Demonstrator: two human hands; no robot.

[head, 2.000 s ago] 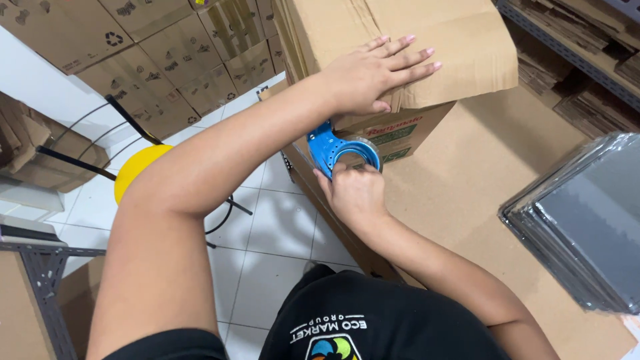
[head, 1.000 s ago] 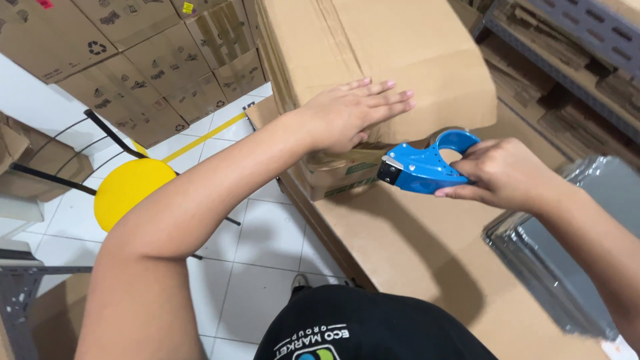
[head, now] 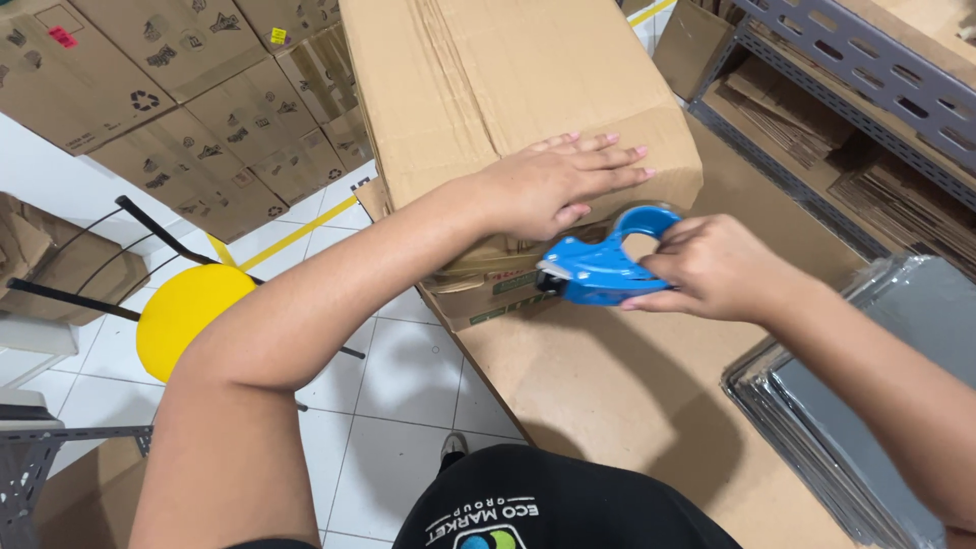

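Observation:
A large cardboard box (head: 518, 84) stands on the brown worktable (head: 595, 381), its near lower side bearing green print. My left hand (head: 560, 183) lies flat on the box's top near the front edge, fingers spread, holding nothing. In my right hand (head: 705, 267) is a blue handheld tape dispenser (head: 602, 267), its cutter end pointing left, close to the box's near side. Whether the dispenser touches the box I cannot tell. Part of the near side is hidden behind the dispenser and my left forearm.
Stacked grey items in clear plastic (head: 907, 328) lie at the table's right. Beyond, a metal shelf (head: 862, 61) holds flattened cardboard. Printed cartons (head: 213, 152) are stacked at the back left. A stool with a round yellow seat (head: 183, 313) stands on the tiled floor at left.
My right hand has moved right with the tape dispenser since two seconds ago, and in the last second a little left toward the box's near side. My left hand has stayed on the box top.

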